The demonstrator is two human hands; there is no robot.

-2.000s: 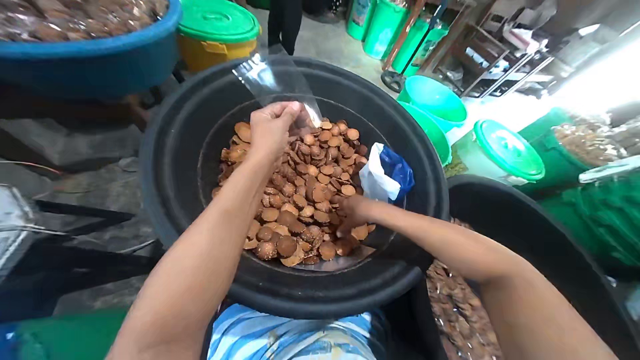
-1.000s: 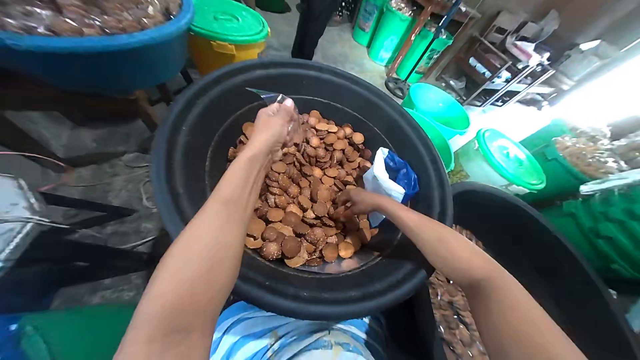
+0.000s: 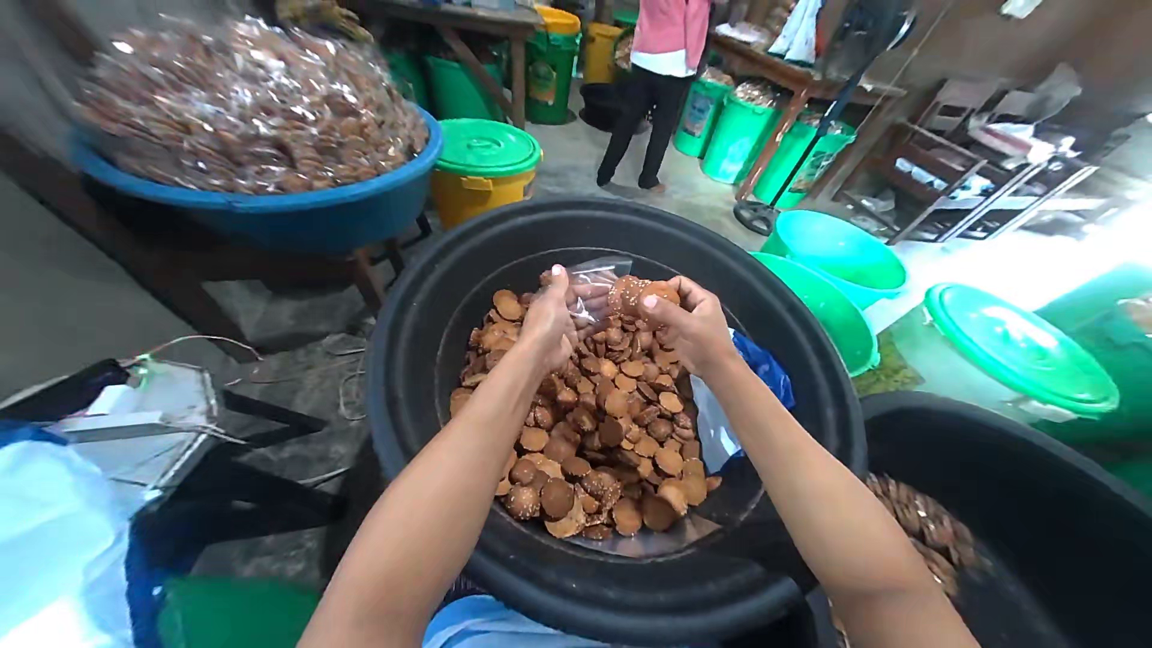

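Note:
Round brown cookies (image 3: pixel 621 423), some dotted with pale seeds, lie heaped in a large black plastic tub (image 3: pixel 621 216). Above the heap my left hand (image 3: pixel 560 319) holds a clear plastic bag (image 3: pixel 598 274), its fingers spread behind the film. My right hand (image 3: pixel 693 328) grips a short row of seeded cookies (image 3: pixel 641 295) at the bag's right side; whether their front end is inside the bag cannot be told. A blue and white plastic bag (image 3: pixel 765 369) rests against the tub's right inner wall, partly behind my right forearm.
A blue basin (image 3: pixel 297 216) piled with packed cookies (image 3: pixel 261 108) stands at upper left, beside a yellow bucket (image 3: pixel 477 193) with a green lid. Another black tub (image 3: pixel 1017 513) with packed cookies adjoins at right, near green basins (image 3: pixel 837 252) and a lidded bucket (image 3: pixel 1021 346). A person (image 3: pixel 661 81) stands behind.
My right hand has risen from the heap with cookies and come close to my left hand. The clear bag now lies across my left fingers. The view has tilted up.

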